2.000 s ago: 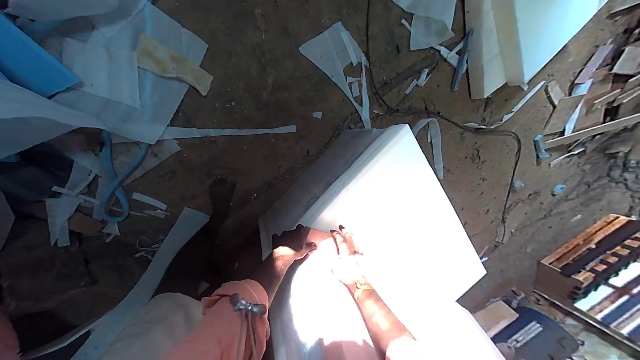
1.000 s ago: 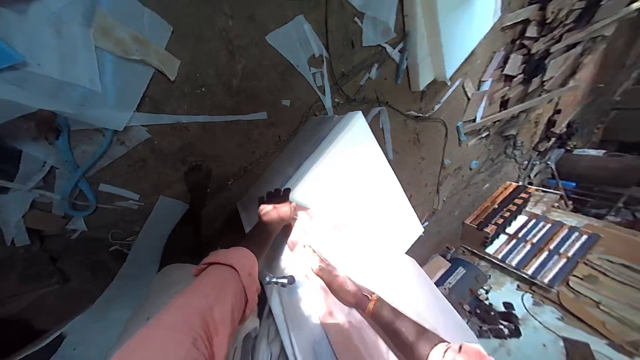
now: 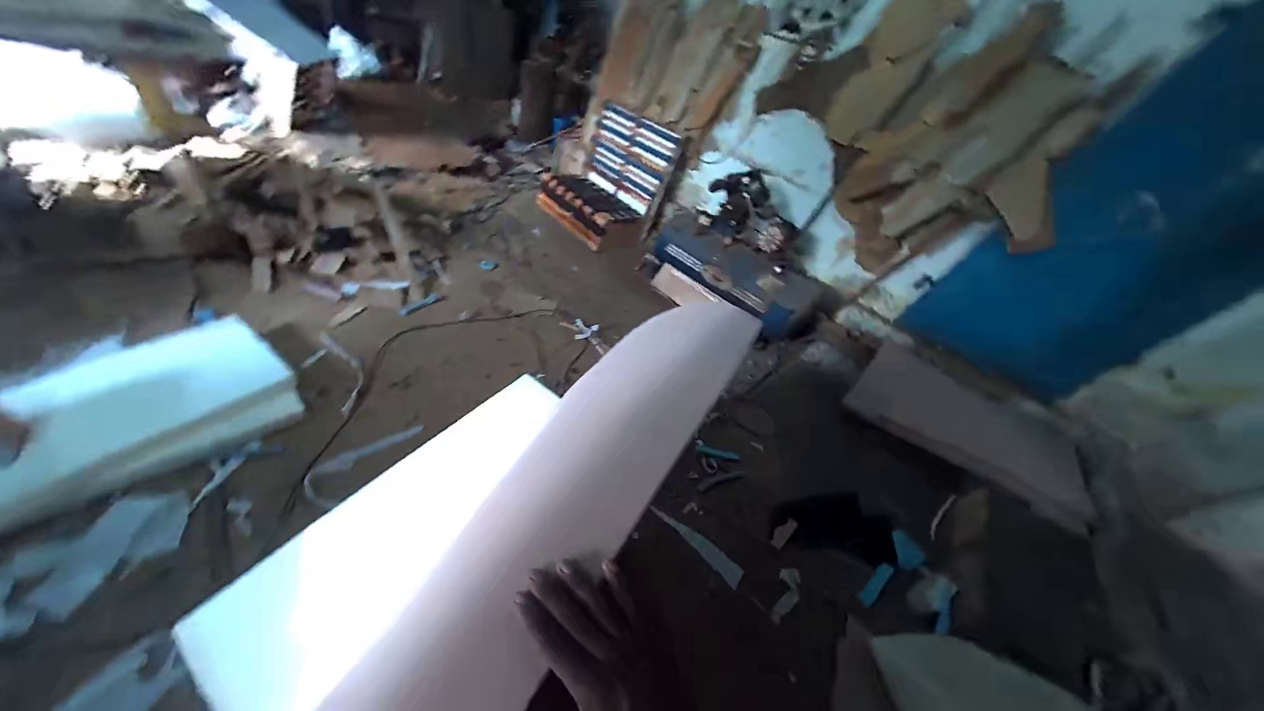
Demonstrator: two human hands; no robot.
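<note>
A large white sheet bends in a long curve over a flat white block, which looks like foam. My right hand is at the sheet's near right edge, at the bottom centre of the head view. Its fingers lie over the sheet and its thumb is hidden; the hand appears to hold that edge. The curved far end of the sheet reaches beyond the block's far corner. My left hand is out of view.
Another pale block lies at the left, with a brown shape at its edge. A dark cable and scraps lie on the floor. Ahead stand a blue-grey case and a striped rack. A blue wall rises at the right.
Both hands were on the white block and sheet; now only my right hand shows, at the sheet's edge. The sheet now curves up over the block. The view has swung strongly to the right.
</note>
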